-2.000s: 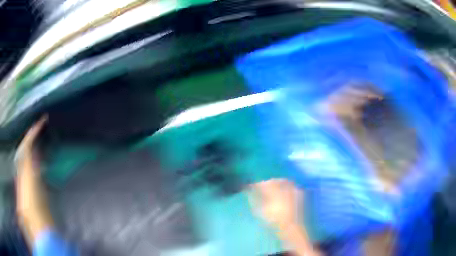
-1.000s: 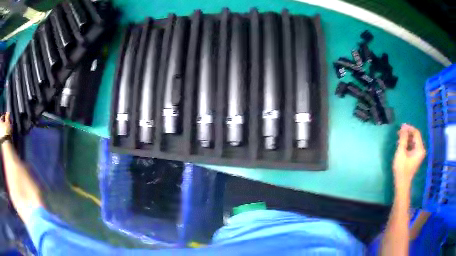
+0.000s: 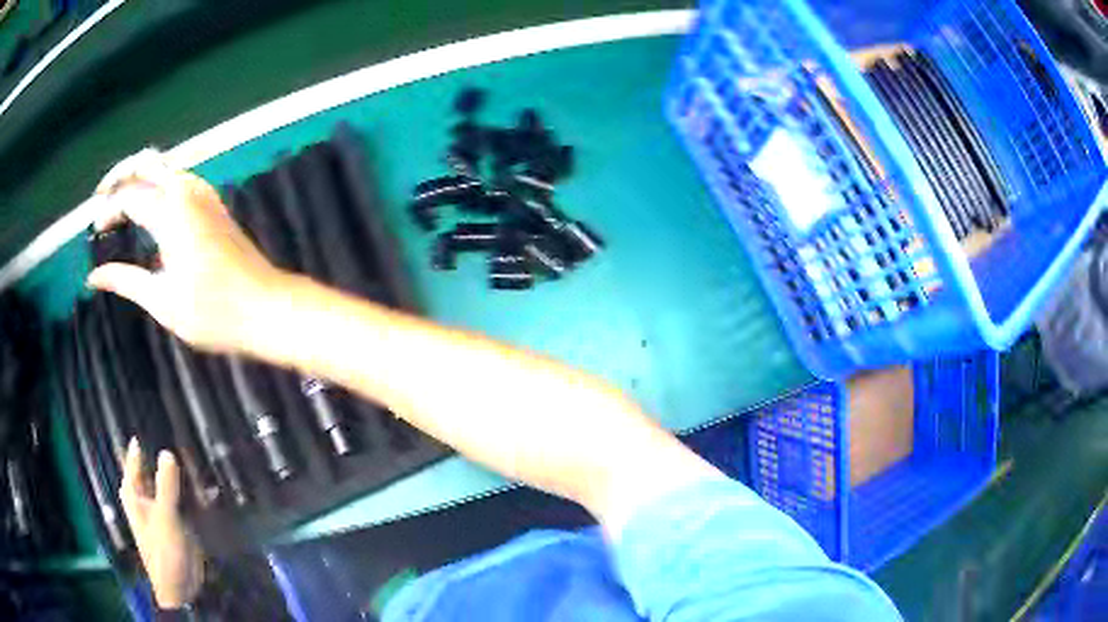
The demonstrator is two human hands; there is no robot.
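Observation:
A dark grooved foam tray (image 3: pixel 395 440) lies at the left with long black tubes (image 3: pixel 194 395) in its slots, some with shiny ends toward me. My right hand (image 3: pixel 188 261) reaches across to the tray's far left part, thumb and fingers curved around a dark area at the tubes' far ends. My left hand (image 3: pixel 164 529) is at the near left edge of the tray, fingers spread and pointing up beside the tubes' near ends. Blur and dark surroundings hide whether either hand grips anything. A loose pile of small black fittings (image 3: pixel 516 201) lies right of the tray.
A tall blue crate (image 3: pixel 984 298) at the right holds black tubes on tan cardboard. A lower blue crate (image 3: pixel 923 492) with tan cardboard stands beneath it. More dark tubes (image 3: pixel 18 474) are at the far left. A white strip (image 3: pixel 401 63) edges the teal bench (image 3: pixel 668 280).
The view has turned toward the right, bringing the crates in. My right hand has moved from beside the fittings to the tray's far left part. My left hand is now near the tray's front edge.

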